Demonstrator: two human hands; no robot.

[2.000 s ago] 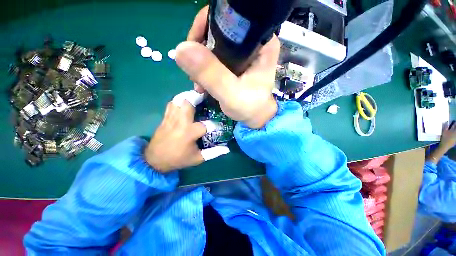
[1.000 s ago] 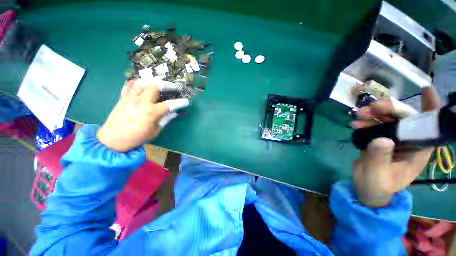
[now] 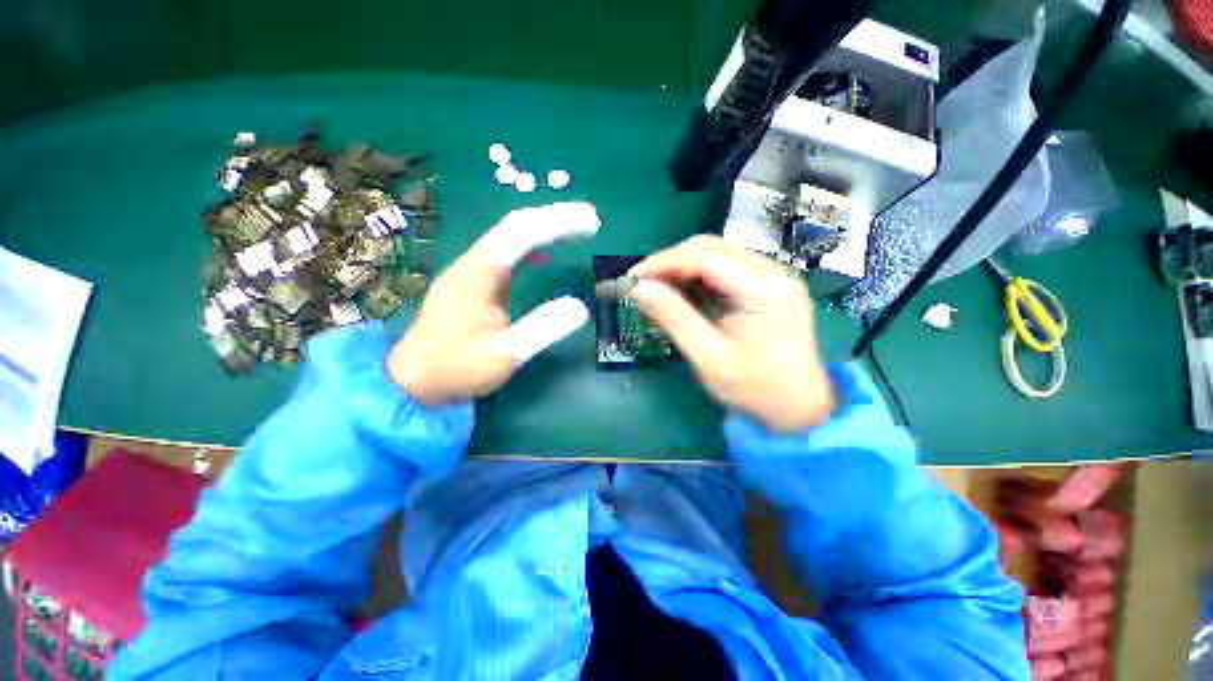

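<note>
The black housing (image 3: 608, 343) lies on the green mat in front of me, with the green board inside largely hidden by my right hand. My right hand (image 3: 745, 326) pinches a small grey-brown metal piece (image 3: 615, 287) at the housing's upper part; its far end is hidden by the fingers. My left hand (image 3: 486, 313) is just left of the housing, thumb and index finger apart in white finger cots, with nothing seen in it. The black electric screwdriver (image 3: 758, 100) stands tilted beyond my right hand, held by neither hand.
A loose pile of ribbed metal pieces (image 3: 299, 253) lies at left, a paper sheet (image 3: 37, 346) at the left edge. White discs (image 3: 526, 182) lie beyond my left hand. At right are the screw feeder (image 3: 851, 146), black cable (image 3: 991, 186), bubble-wrap bag (image 3: 918, 246) and yellow-handled scissors (image 3: 1035, 314).
My left hand has moved from the metal pile to beside the housing. My right hand has let go of the screwdriver and come to the housing, where a small metal piece now shows.
</note>
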